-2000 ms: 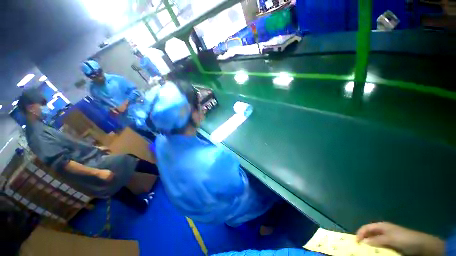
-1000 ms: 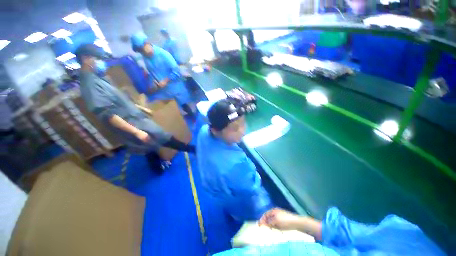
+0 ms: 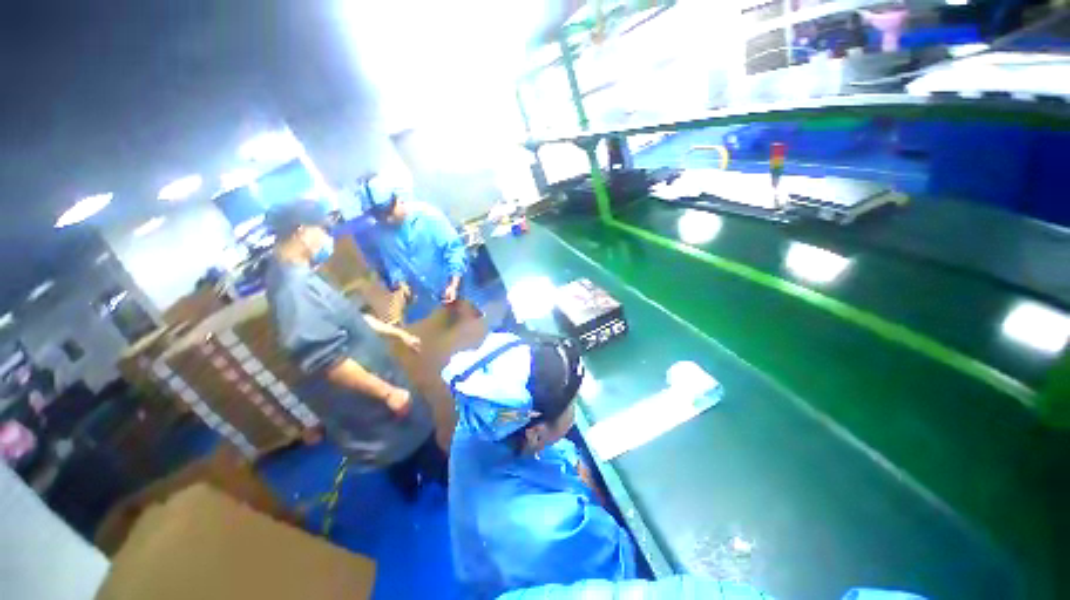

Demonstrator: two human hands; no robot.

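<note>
Neither of my hands shows; only blue sleeve edges [image 3: 657, 588] appear at the bottom rim. A long white strip [image 3: 657, 420] with a small white-and-blue roll [image 3: 695, 377] at its far end lies on the green bench [image 3: 774, 469], beside the nearest worker. A dark box [image 3: 590, 311] with pale print sits farther up the bench. The pale yellow label sheet is not in view.
The nearest worker in blue [image 3: 522, 504] is at the bench's left edge. A worker in grey [image 3: 340, 363] and another in blue [image 3: 420, 252] stand beyond. A brown carton [image 3: 235, 551] is at lower left; stacked cartons [image 3: 223, 375] stand behind. A green rail [image 3: 821, 301] runs along the bench.
The view has shifted, and my hand and the pale label sheet have left the picture. The nearest worker's head has turned and lowered. The dark box shows more fully.
</note>
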